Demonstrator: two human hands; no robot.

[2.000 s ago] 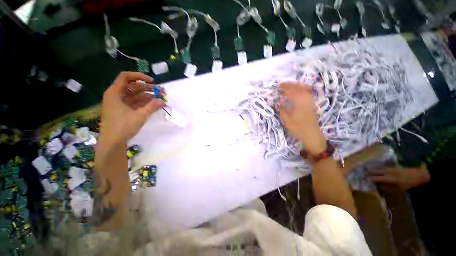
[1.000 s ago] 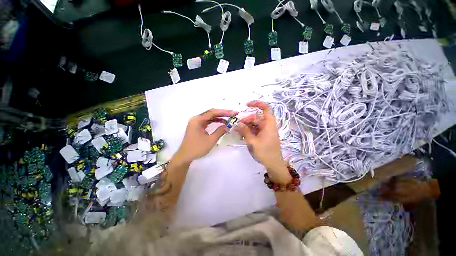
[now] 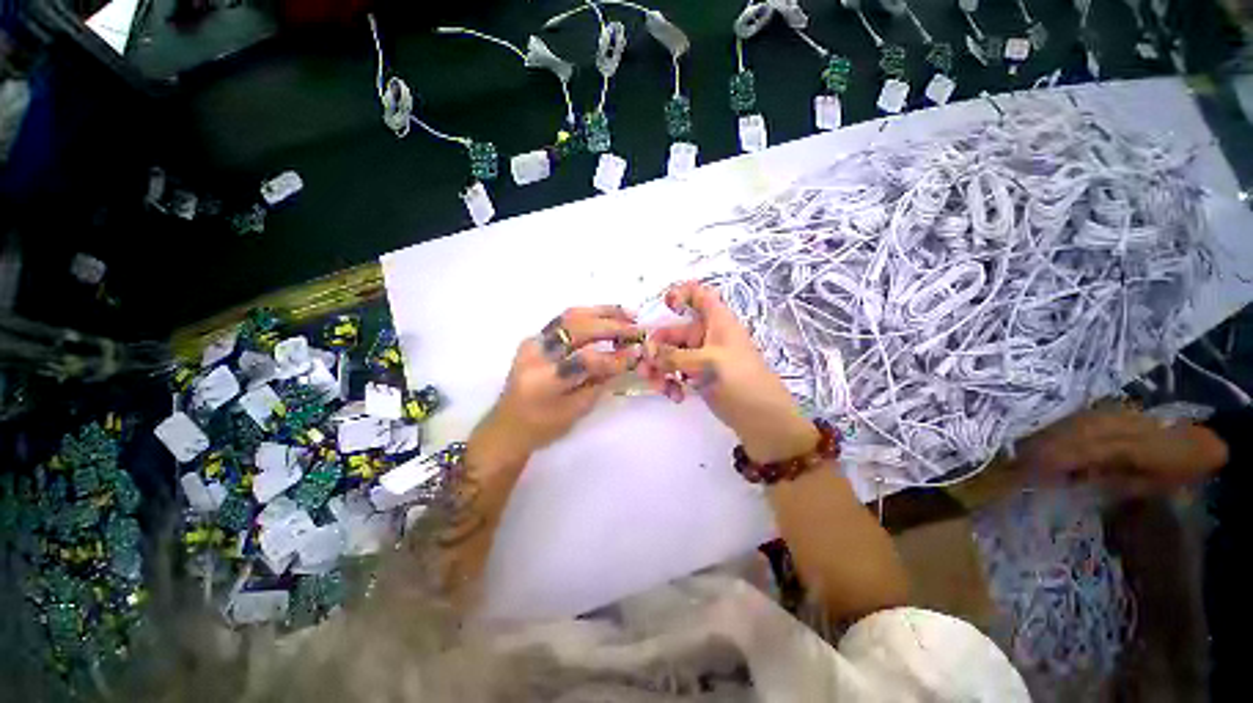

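Note:
My left hand [image 3: 570,371] and my right hand [image 3: 721,360] meet over the middle of the white sheet [image 3: 618,515]. Their fingertips pinch a small piece between them, mostly hidden by the fingers; a circuit board and a cable end cannot be told apart there. A large heap of white cables [image 3: 948,282] lies on the sheet at the right, close to my right hand. A mixed pile of green circuit boards and white square pieces [image 3: 289,529] lies left of my left forearm.
Joined board-and-cable sets [image 3: 678,117] lie in a row on the dark green belt [image 3: 316,103]. A denser board pile [image 3: 83,536] is at far left. Another person's hand [image 3: 1134,451] is at the right above a cardboard box [image 3: 948,563] holding cables [image 3: 1051,584].
Since two seconds ago my right hand has left the cable heap and met my left hand over the sheet. In the last second the fingers have shifted and closed around the small piece.

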